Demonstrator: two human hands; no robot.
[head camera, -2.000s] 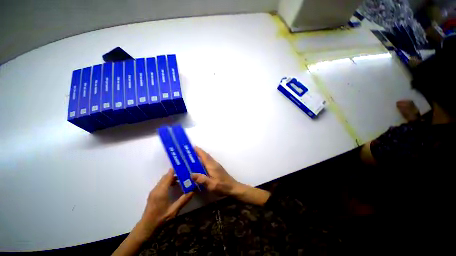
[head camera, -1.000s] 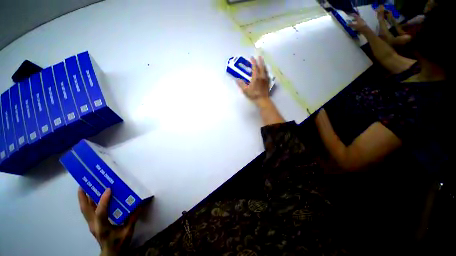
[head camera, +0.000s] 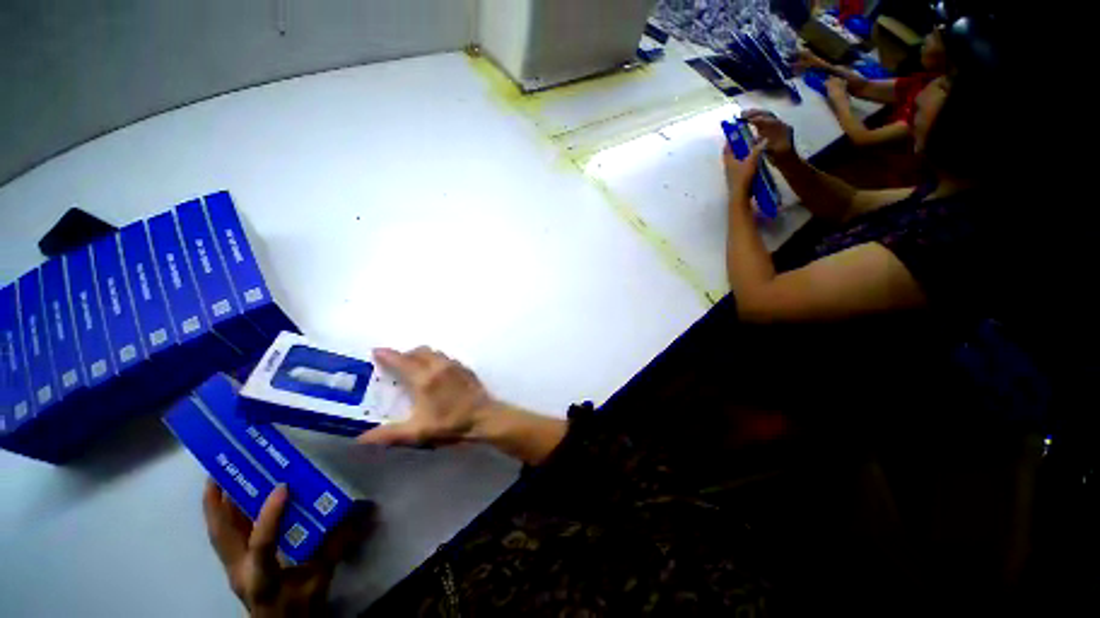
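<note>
My left hand (head camera: 271, 549) holds the near end of two retail boxes (head camera: 247, 465) that stand on edge side by side, blue spines up. My right hand (head camera: 437, 398) grips one end of another retail box (head camera: 320, 377), white front up, with a blue window and a white plug shape. That box is just beyond the two boxes and overlaps their far side in view; whether they touch is unclear. A long row of boxes (head camera: 133, 302) stands on edge at the left, blue spines up, pale squares at the near ends.
A black flat object (head camera: 75, 229) lies behind the row on the white table (head camera: 410, 229). Yellow tape lines (head camera: 639, 223) cross the table at right. A pillar (head camera: 567, 42) stands at the back. A person at right holds a blue box (head camera: 762, 181); another person is farther off.
My right hand has taken the single box from the table's right side and brought it left to the pair. My left hand still holds the pair. The view has shifted.
</note>
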